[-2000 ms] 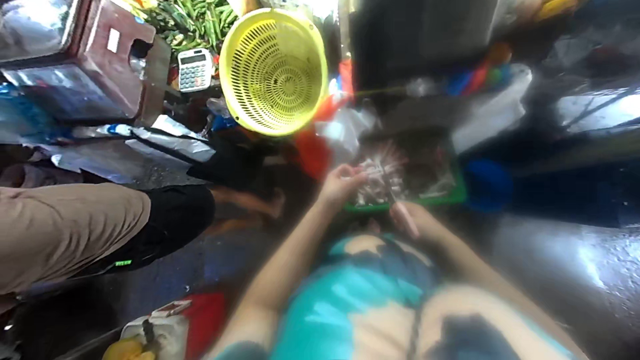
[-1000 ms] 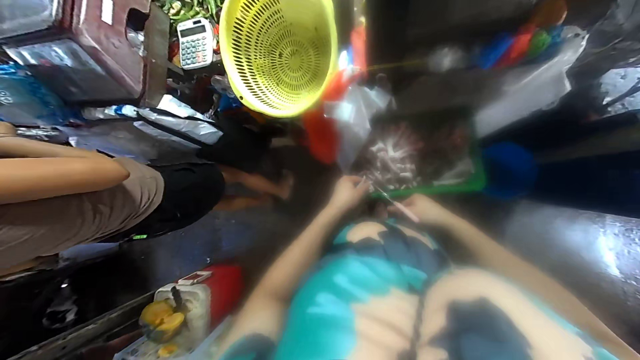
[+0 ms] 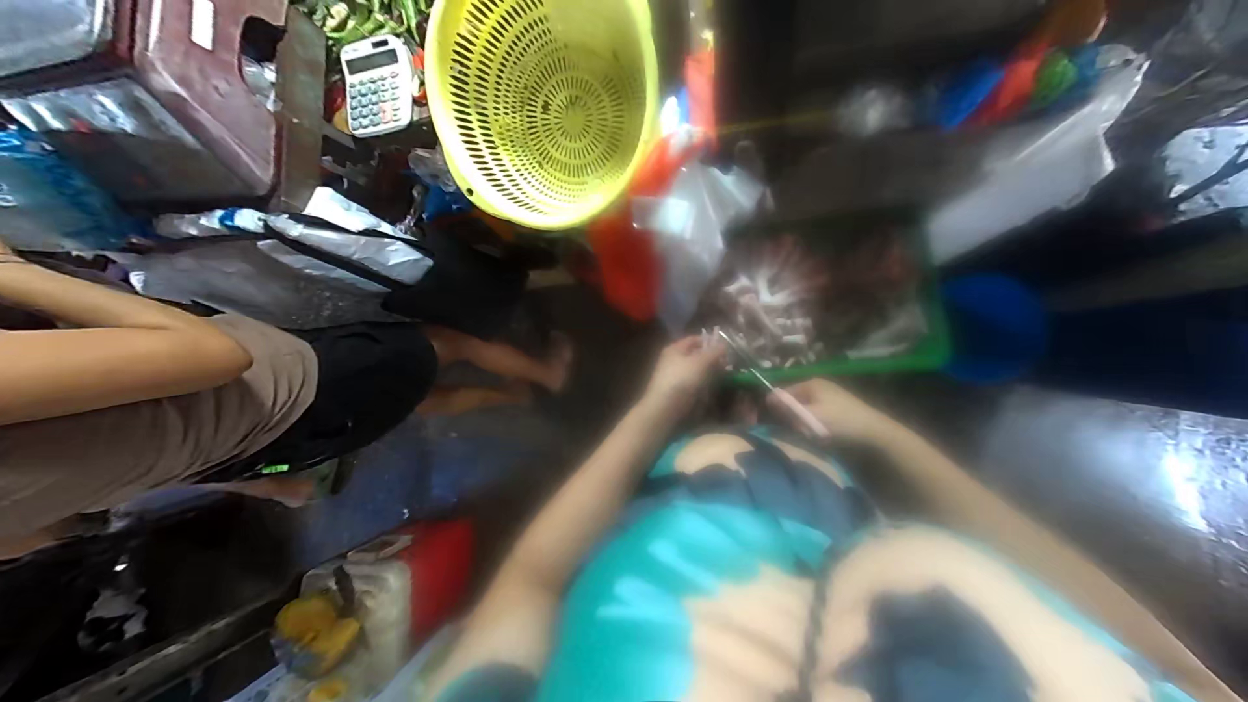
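Note:
Below the middle of the head view, my right hand (image 3: 827, 409) is closed around the pink handle of a knife (image 3: 801, 411), whose thin blade points up and left toward my other hand. My left hand (image 3: 687, 366) has its fingers pinched at the near left edge of a green-rimmed tray (image 3: 838, 370), close to the blade tip. Something small and pale shows at those fingertips, too blurred to name. Inside the tray lie many pale, slender pieces (image 3: 770, 312), blurred. A translucent plastic bag (image 3: 697, 219) lies against the tray's left side.
A yellow perforated plastic basket (image 3: 639, 117) stands beyond my left hand, beside a calculator (image 3: 377, 86) and green vegetables (image 3: 361, 18). A person (image 3: 224, 390) in a brown top and black shorts is at the left. A blue round container (image 3: 994, 327) adjoins the tray. A red container (image 3: 439, 570) is lower left.
The person at the left now shows a bent arm that was out of view two seconds ago. My hands stay at the tray's near edge, with the knife still in the right one.

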